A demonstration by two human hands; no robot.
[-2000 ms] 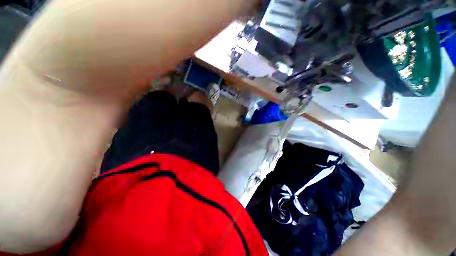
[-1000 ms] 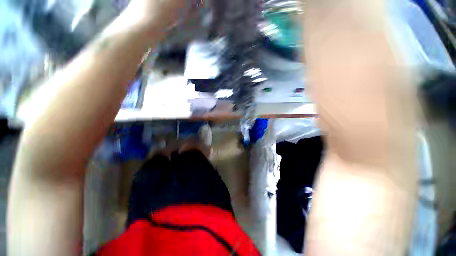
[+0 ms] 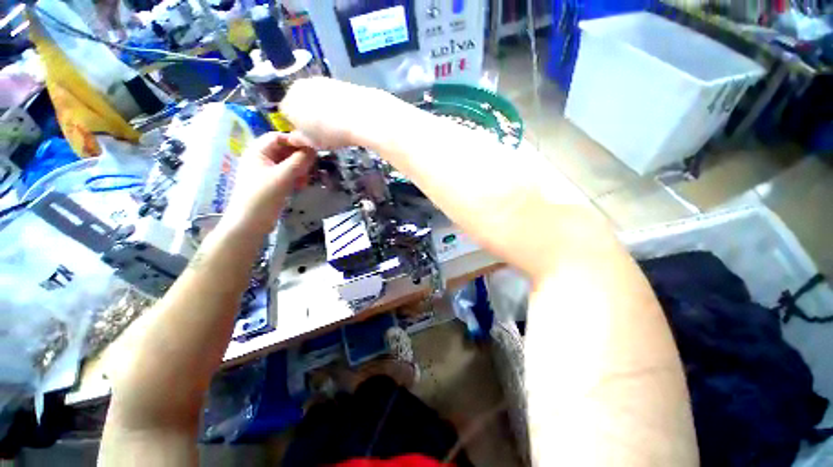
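My left hand (image 3: 277,166) and my right hand (image 3: 324,111) meet over the back of the machine, fingertips close together. Fingers look bent and pinched, but whether they hold anything small is hidden. Below and right of them is the dark metal button feeding mechanism (image 3: 393,233) with a slotted silver plate (image 3: 347,239). A white machine body (image 3: 212,164) with coloured lettering stands left. The green bowl feeder (image 3: 477,108), with pale buttons, is partly hidden behind my right forearm. A dark thread cone (image 3: 272,41) stands just behind my hands.
A white control box (image 3: 443,55) with a lit screen is behind. A large plastic bag (image 3: 36,274) with buttons lies left on the wood-edged table (image 3: 306,319). A white bin (image 3: 772,228) by my right arm holds dark garments (image 3: 731,337). Another white bin (image 3: 603,96) stands farther back.
The view has lifted and shifted from my lap to the machine and floor behind. My hands, cut off or out of view before, now show together above the machine.
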